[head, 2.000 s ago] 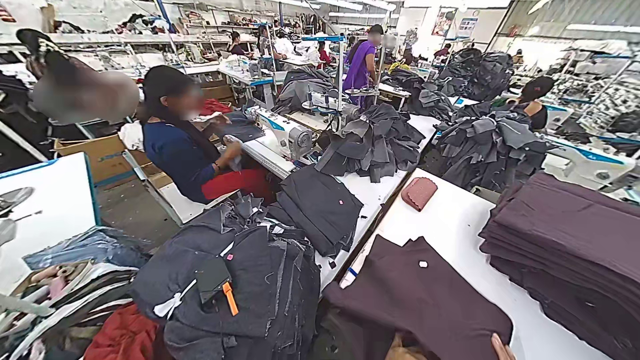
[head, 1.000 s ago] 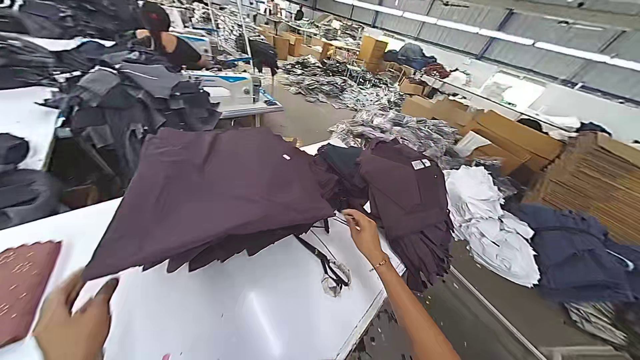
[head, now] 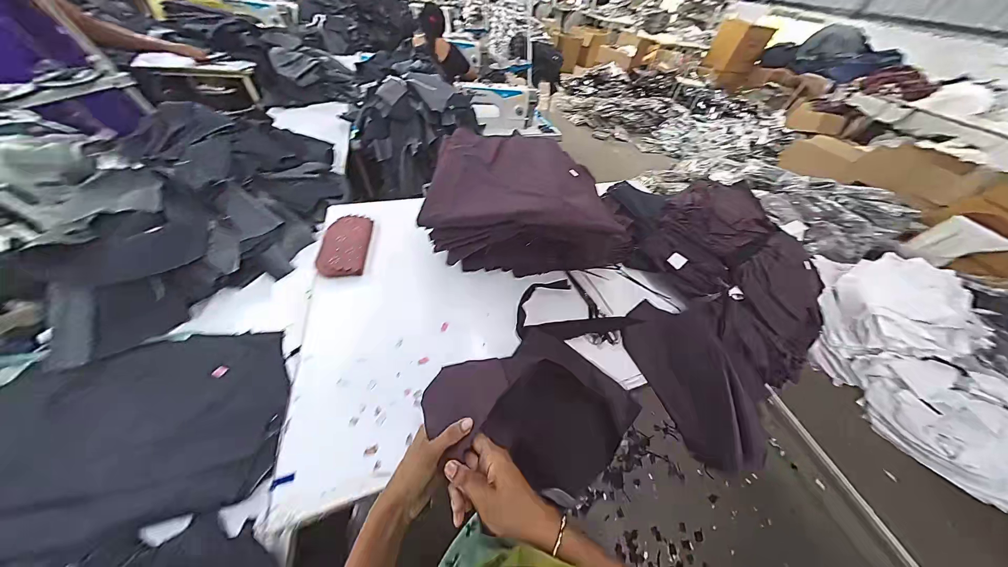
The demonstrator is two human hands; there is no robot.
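My left hand [head: 425, 465] pinches the edge of a dark maroon cloth piece [head: 551, 417] at the near edge of the white table [head: 378, 315]. Close beside it, my right hand [head: 496, 488], with a bangle at the wrist, grips the same edge. The cloth spreads beyond both hands, partly over the table edge. A folded stack of maroon cloth [head: 520, 197] lies at the table's far side, and a bunched maroon pile [head: 732, 268] is to its right. Near the far left edge rests a red patterned case [head: 345, 246]. Small scraps dot the tabletop.
Dark grey cloth pieces [head: 142, 417] cover the surface on the left. White cloth bundles [head: 906, 354] lie at the right. Beyond the table stand a sewing machine [head: 500, 106] and cardboard boxes [head: 732, 51]. A person in black sits behind the machine; another in purple is at the upper left.
Both hands have come together at the near table edge and now hold a maroon piece; a second ago they were apart at the large maroon stack. That stack now lies farther back. The view has shifted.
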